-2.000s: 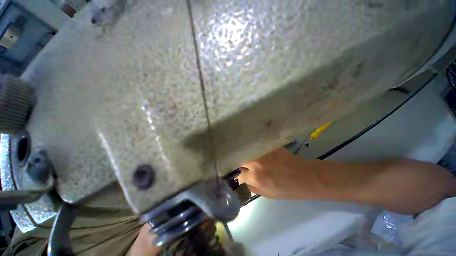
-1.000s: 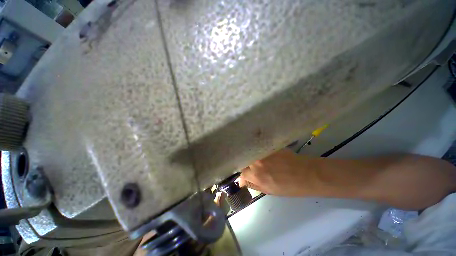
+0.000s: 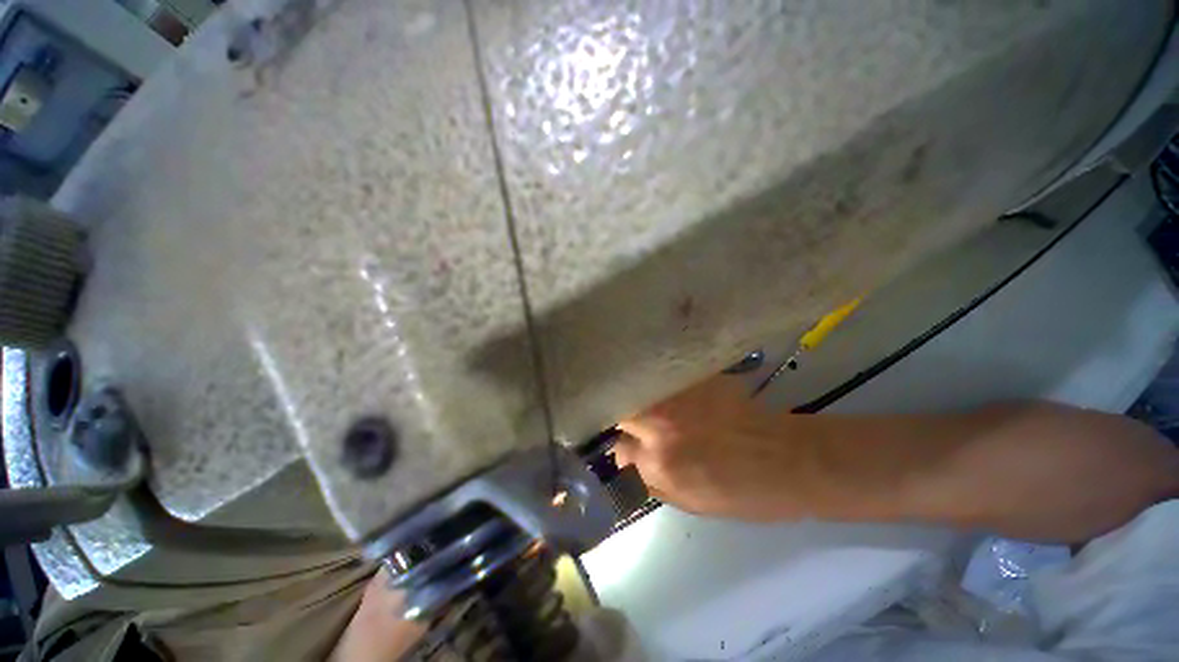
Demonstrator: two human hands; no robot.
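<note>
The beige-grey speckled sewing machine head [image 3: 323, 233] fills most of the view, with a dark thread running down it. The tension assembly [image 3: 485, 576] with discs and spring is at the bottom centre. My right hand [image 3: 698, 446] reaches in from the right beside the lit needle area; its fingertips are partly hidden by the machine, so its grip cannot be told. My left hand [image 3: 379, 627] shows only in part at the bottom, behind the tension assembly, with its fingers hidden. Tan cloth [image 3: 220, 588] lies in folds beside it at the lower left.
A yellow-handled tool [image 3: 828, 323] with a metal tip lies on the machine bed beyond my right hand. The white table [image 3: 1009, 362] extends to the right. A clear plastic piece [image 3: 1011, 561] lies near my right sleeve [image 3: 1118, 588]. A ribbed knob [image 3: 39, 272] is at the left.
The view has shifted slightly, moving the machine head in the picture. My right hand stays beside the needle area. Slightly more of my left hand shows than one second ago.
</note>
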